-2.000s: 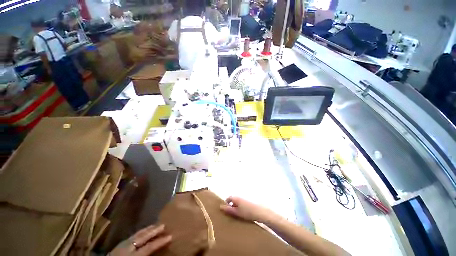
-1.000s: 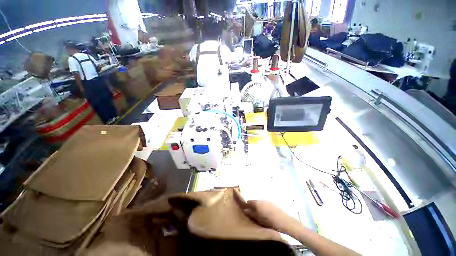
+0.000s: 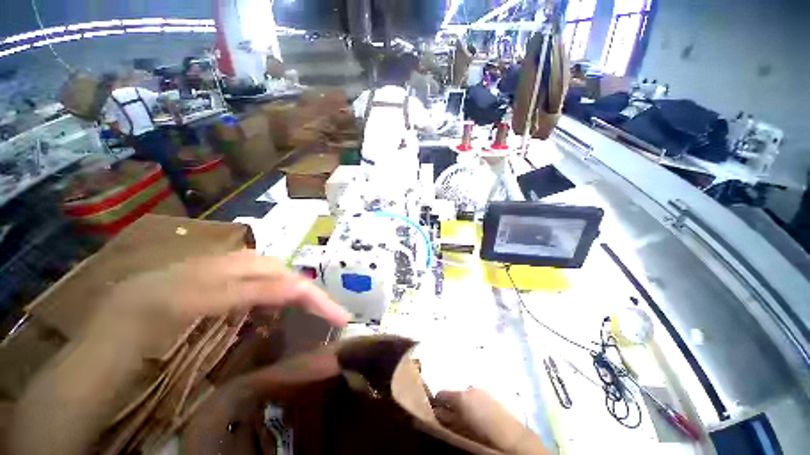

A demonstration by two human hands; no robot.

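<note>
The brown bag body is open-mouthed in front of me at the bottom centre, with its dark inside showing. A small pale label shows at its lower left. My right hand grips the bag's right edge. My left hand is large and blurred, raised at the left over the bag and the brown pile, fingers stretched toward the machine and apart from the thumb. The white sewing machine head, with a blue label, stands just beyond the bag. The needle area is hard to make out.
A brown stack lies at left, partly behind my left hand. A control screen stands right of the machine. A slim dark tool, a black cable and a red-handled tool lie at right. People stand in the background.
The bag went from lying flattish to open-mouthed. My left hand has risen from the bag's left side into the air. My right hand still grips the right edge, slightly lower.
</note>
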